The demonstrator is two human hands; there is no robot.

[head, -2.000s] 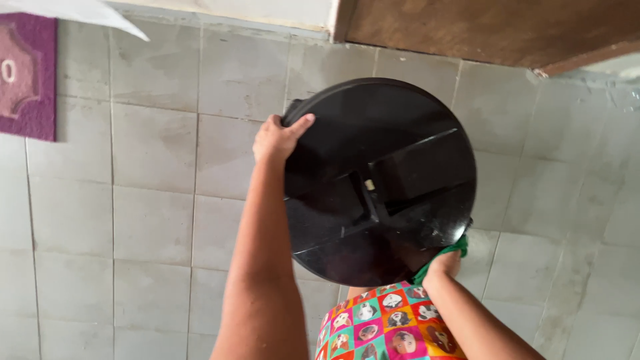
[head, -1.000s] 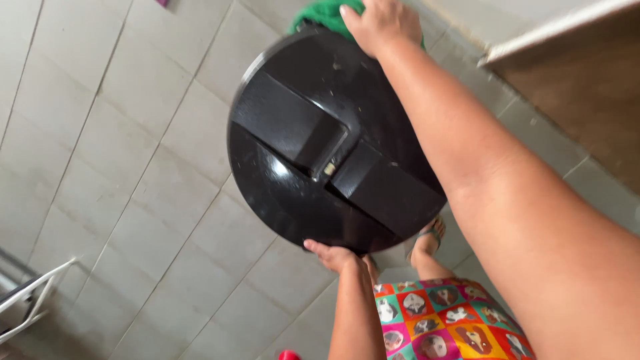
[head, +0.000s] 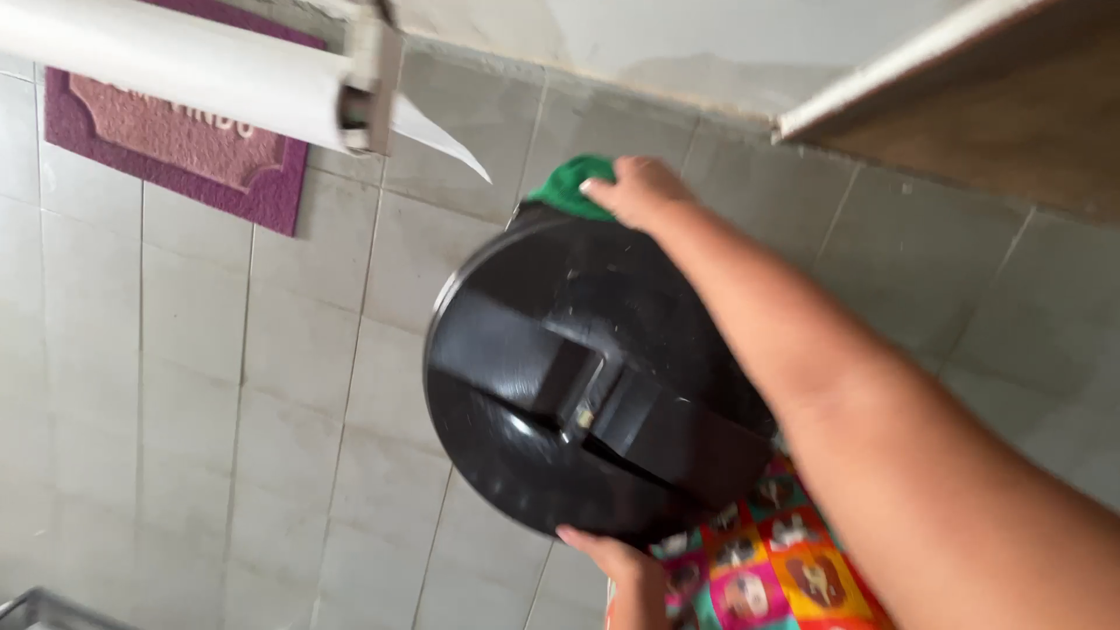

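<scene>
A round black plastic lid [head: 525, 350], glossy, with a recessed grip across its middle, is held up in front of my patterned clothing [head: 770, 560]. Its near edge rests in my left hand [head: 612, 560], whose fingers curl under the rim. On the far side my right hand [head: 643, 188] presses a green cloth [head: 569, 185] against the rim, and my right forearm crosses over part of the lid. What lies beneath the lid is hidden.
Grey floor tiles [head: 297, 350] lie below. At upper left a white paper roll on a holder [head: 219, 70] hangs over a purple doormat [head: 280, 192]. A wall and a brown door [head: 980, 114] border the far side. A dark-edged container [head: 52, 604] shows at lower left.
Two seconds ago my right hand and the cloth were at the lid's near right edge; they are now at its far edge. My left hand has gone from the upper left rim to the near rim.
</scene>
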